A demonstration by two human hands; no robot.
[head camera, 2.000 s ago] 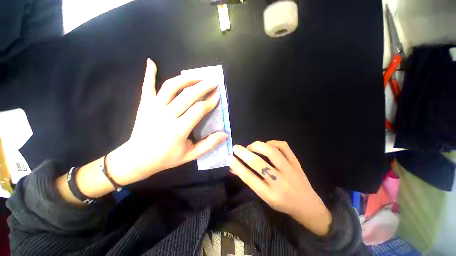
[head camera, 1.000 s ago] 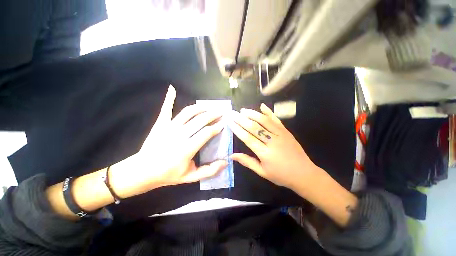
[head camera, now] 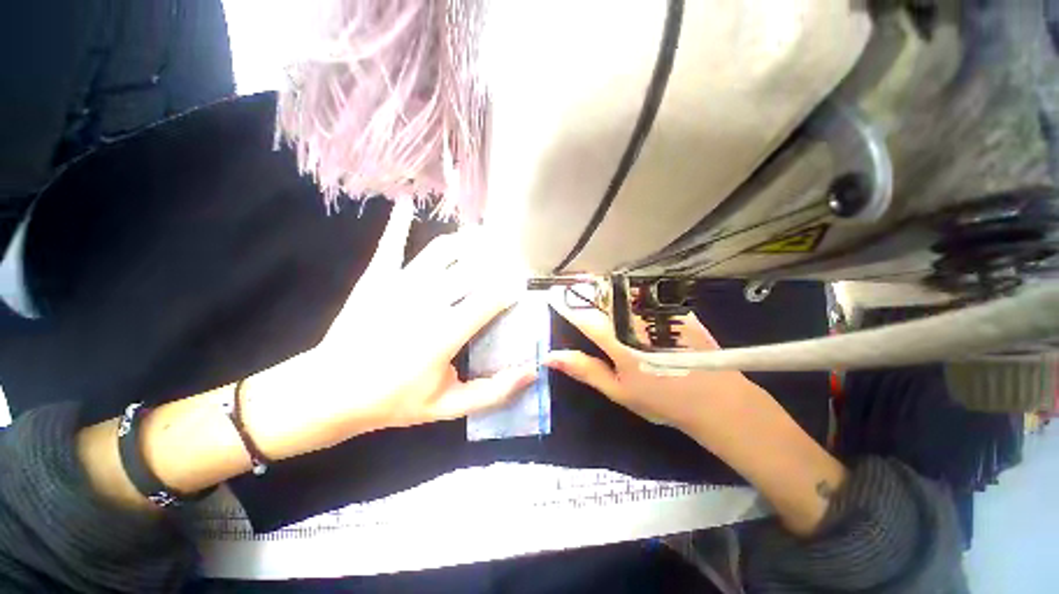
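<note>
A pale blue-white rectangular piece (head camera: 506, 400) lies on a large black garment panel (head camera: 174, 290), under the sewing machine head (head camera: 650, 128). A blue line runs along its right edge. My left hand (head camera: 406, 348) lies spread on the piece, its thumb near the right edge. My right hand (head camera: 650, 377) rests on the panel at the piece's right edge, thumb touching near the left thumb. The machine head hides part of the right hand. Both hands press flat; neither grips anything. The needle area is just above the fingertips and partly hidden.
A lilac fringed bundle (head camera: 389, 110) hangs left of the machine head. The white table edge (head camera: 465, 528) with a printed ruler runs along the front. A dark cloth pile (head camera: 917, 429) lies at the right. Dark fabric (head camera: 110, 81) is at the upper left.
The view has moved in closer to the machine, so its head and the lilac fringe now fill the top. More ruler edge shows. Both hands stay on the piece, now by the needle area.
</note>
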